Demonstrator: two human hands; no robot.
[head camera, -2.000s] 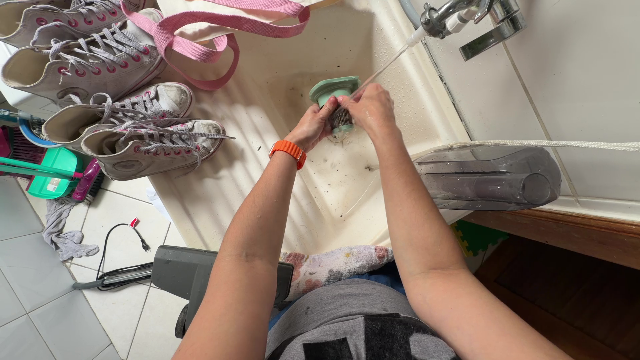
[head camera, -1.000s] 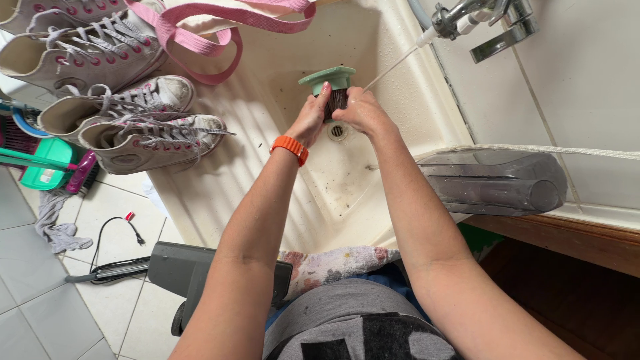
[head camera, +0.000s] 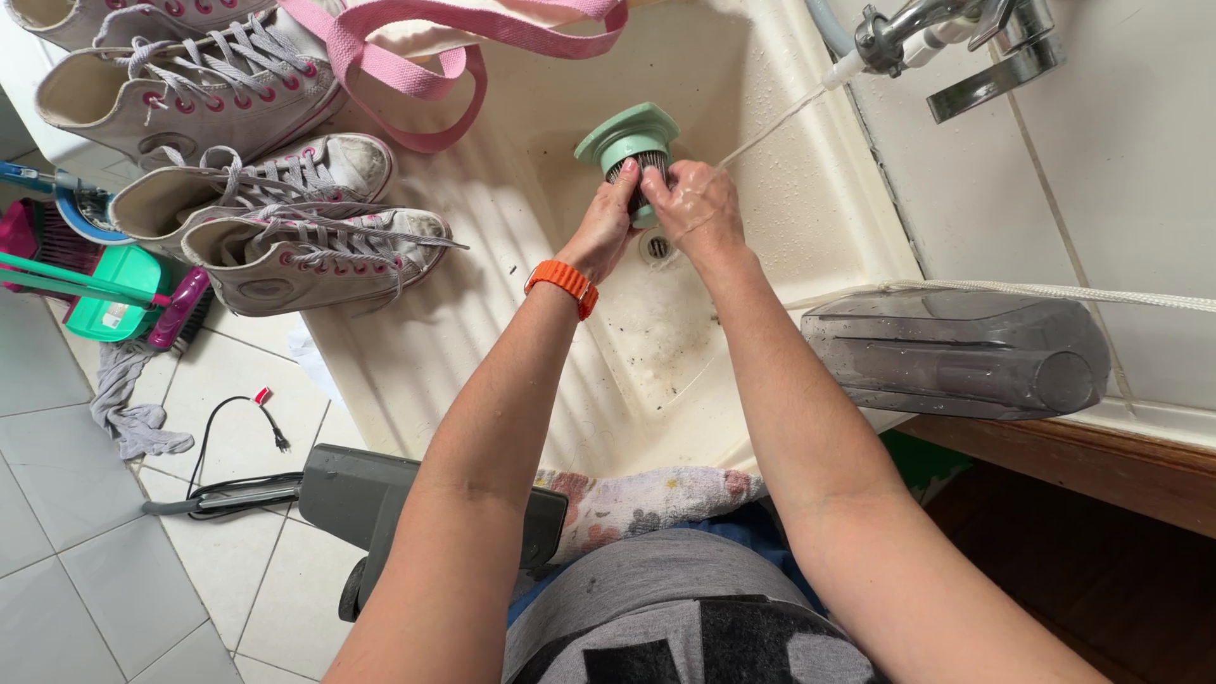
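Note:
Over the basin of a cream utility sink (head camera: 760, 218) I hold a green vacuum cleaner filter (head camera: 629, 133) with dark pleats, its wide rim towards the sink's far side. My left hand (head camera: 605, 217), with an orange watch band (head camera: 562, 283) at the wrist, grips the filter's near left side. The wet fingers of my right hand (head camera: 701, 209) close on its right side. From the chrome tap (head camera: 902, 43) a thin stream of water runs down onto my right hand. The drain (head camera: 656, 248) shows just below the filter, with dark specks of dirt on the basin around it.
Worn white high-top sneakers (head camera: 313, 252) and a pink strap (head camera: 408, 81) lie at the sink's left. A smoky transparent plastic container (head camera: 950, 356) rests on the right edge, near a white cord (head camera: 1064, 290). A grey vacuum cleaner part (head camera: 356, 494), a power cord and a green dustpan (head camera: 119, 290) are lower left.
The filter has turned in my hands; its pleats and wide rim show more plainly than two seconds ago. Both hands stay on it, and the drain has come into sight below.

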